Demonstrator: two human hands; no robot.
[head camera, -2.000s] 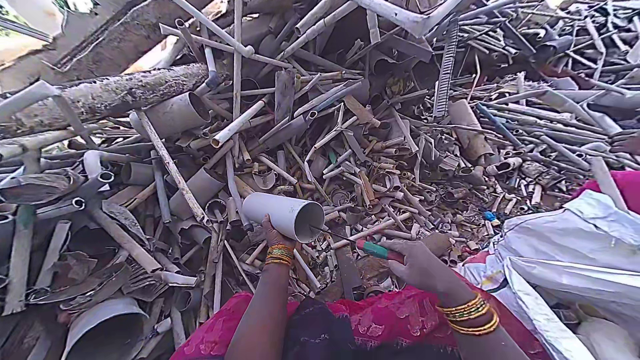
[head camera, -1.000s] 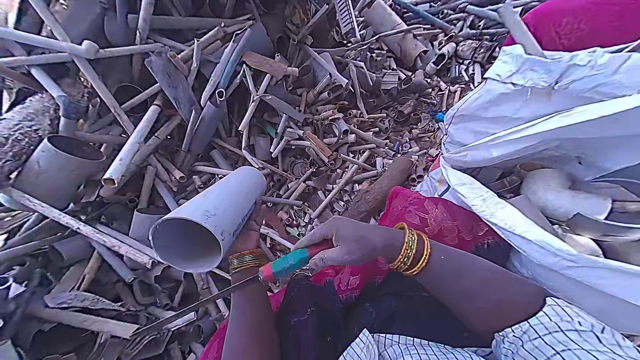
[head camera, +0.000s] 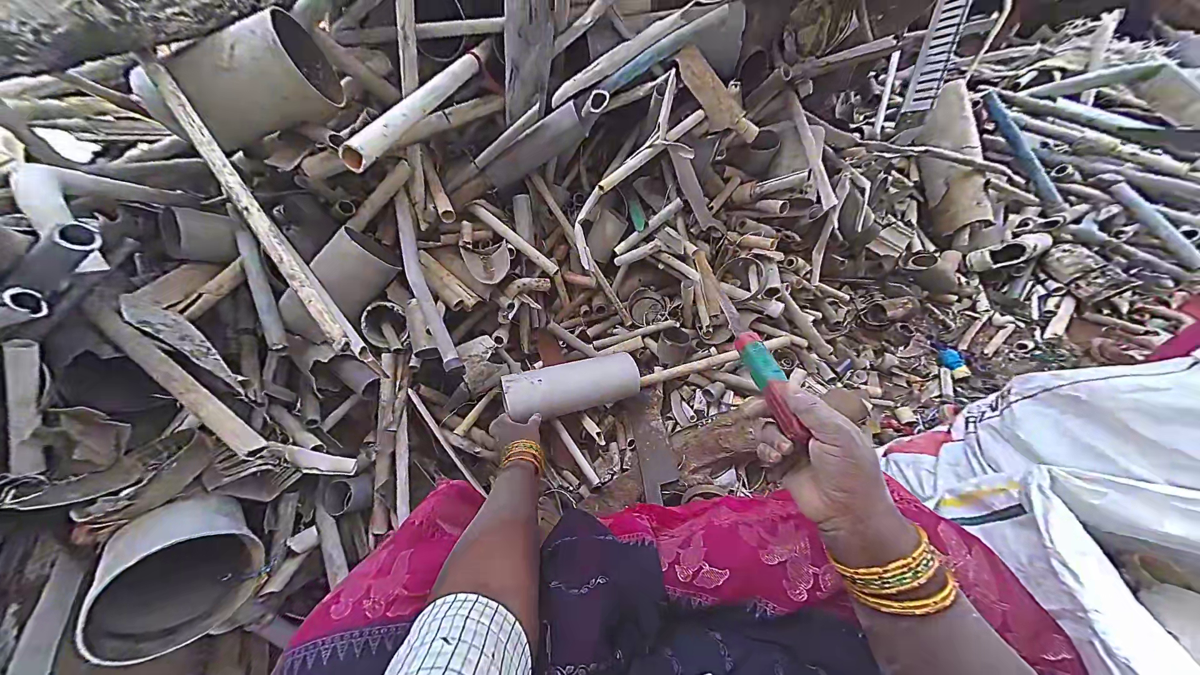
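A short grey plastic pipe piece (head camera: 586, 384) lies sideways over the scrap, and my left hand (head camera: 516, 431) grips its left end from below. My right hand (head camera: 820, 455) is closed around the red and green handle (head camera: 764, 366) of a hand tool, raised to the right of the pipe. The tool's thin metal part points up and away over the scrap; its exact kind cannot be told. Around both hands lie many cut and broken pipe pieces.
Wide pipe sections (head camera: 169, 581) (head camera: 239, 80) lie at the left. A long thin stick (head camera: 253, 216) slants across the heap. At the right stands a white woven sack (head camera: 1116, 450). Pink cloth (head camera: 741, 553) covers my lap.
My left hand and the pipe have moved away from my lap, and the pipe has turned. My right hand has lifted the tool, which pointed left across the pipe's near side one second ago.
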